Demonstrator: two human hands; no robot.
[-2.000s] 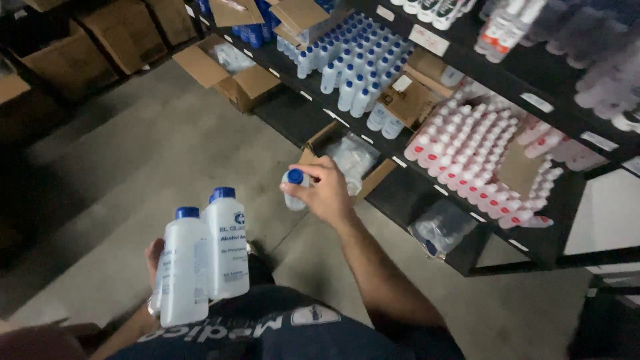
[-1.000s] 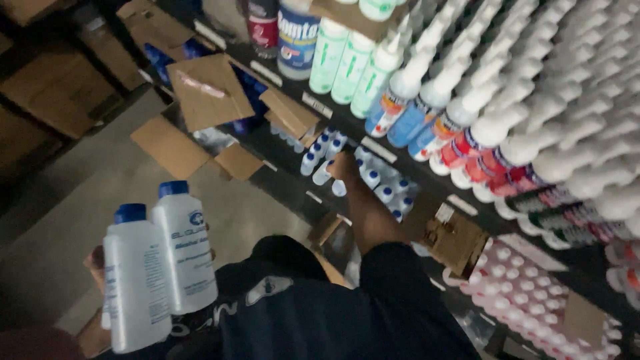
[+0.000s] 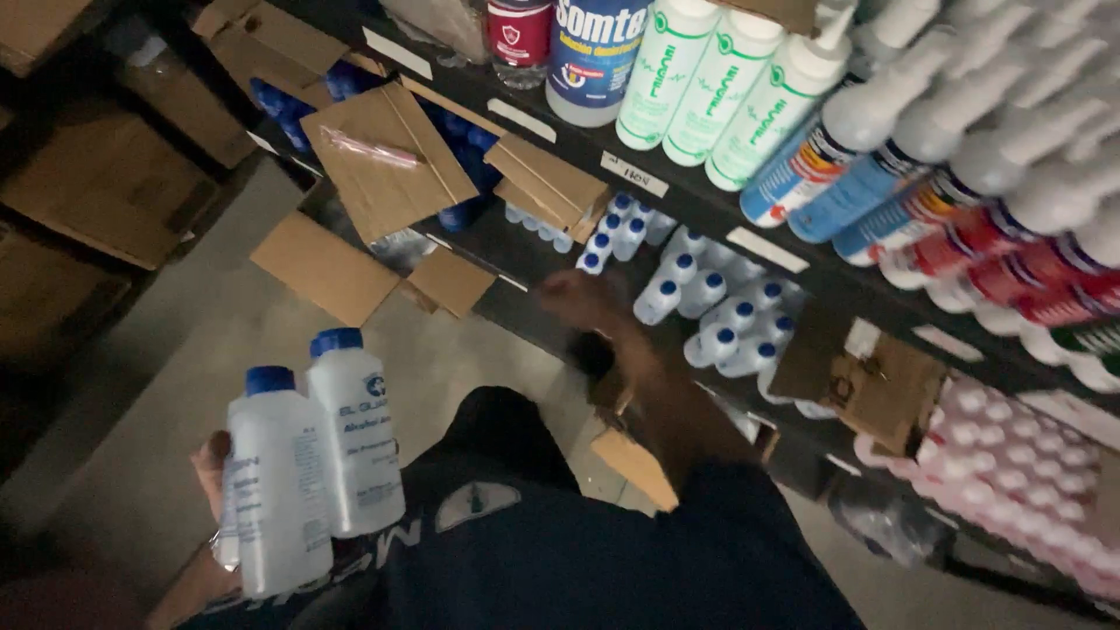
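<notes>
My left hand [image 3: 210,468] holds white plastic bottles with blue caps, at the lower left against my shirt. One bottle [image 3: 284,490] stands in front of a second bottle [image 3: 357,437], and part of another shows behind them. My right hand [image 3: 577,302] is blurred at the lower shelf's front edge, just below a row of small clear bottles with blue caps [image 3: 604,245]. Its fingers look bent, and whether they hold anything cannot be told. More blue-capped bottles [image 3: 700,293] stand on the shelf to the right of this hand.
Open cardboard boxes [image 3: 385,166] with raised flaps are at the upper left of the shelf. Above runs a shelf edge [image 3: 612,175] with green-white bottles [image 3: 674,70] and pump bottles [image 3: 875,140]. Pink bottles [image 3: 1006,455] fill the lower right. Brown cartons [image 3: 96,175] stand at far left.
Two seconds ago my right hand held a blue-capped bottle over the floor; now it is at the shelf and no bottle shows in it. The view has shifted toward the shelves.
</notes>
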